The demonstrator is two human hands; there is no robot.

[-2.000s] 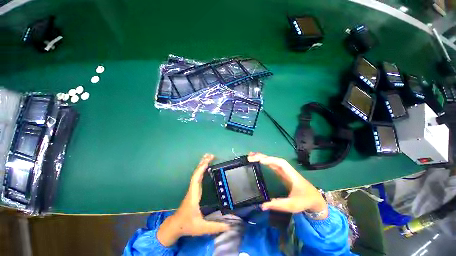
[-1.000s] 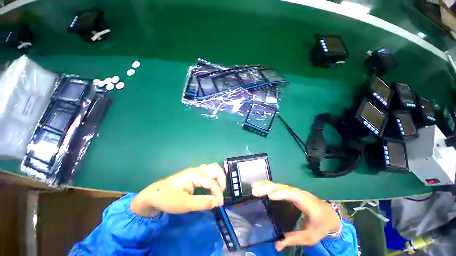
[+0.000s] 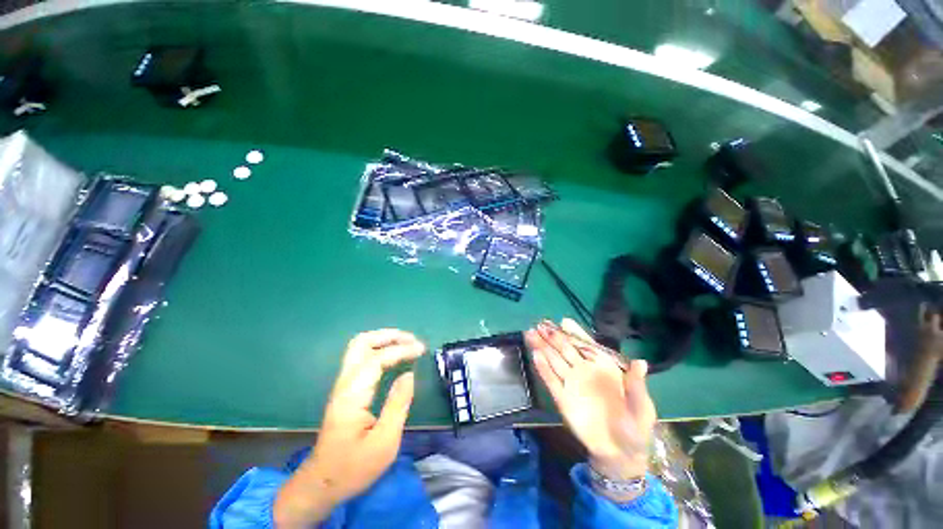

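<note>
A square black display unit (image 3: 498, 380) with a pale grey screen and button marks down its left side lies at the bench's front edge. My left hand (image 3: 370, 408) is left of it, apart from it, with thumb and fingers spread and nothing in it. My right hand (image 3: 595, 398) is right of it with palm turned up and fingertips beside its upper right corner; I cannot tell if they touch it. A thin dark line shows by those fingers, too blurred to name. No separate frame shows in my hands.
Sleeved bezel packs (image 3: 445, 201) and a loose bezel (image 3: 506, 266) lie behind; another pack (image 3: 88, 271) is left, near white round pieces (image 3: 210, 187). Tweezers (image 3: 568, 290), a black strap (image 3: 677, 336), several display units (image 3: 760, 329) and a white box (image 3: 833, 329) are right. Another person's arm (image 3: 918, 356) is far right.
The black frame held over the unit's front side is no longer seen apart from it. Both hands have opened and moved to either side of the unit. The camera view has shifted.
</note>
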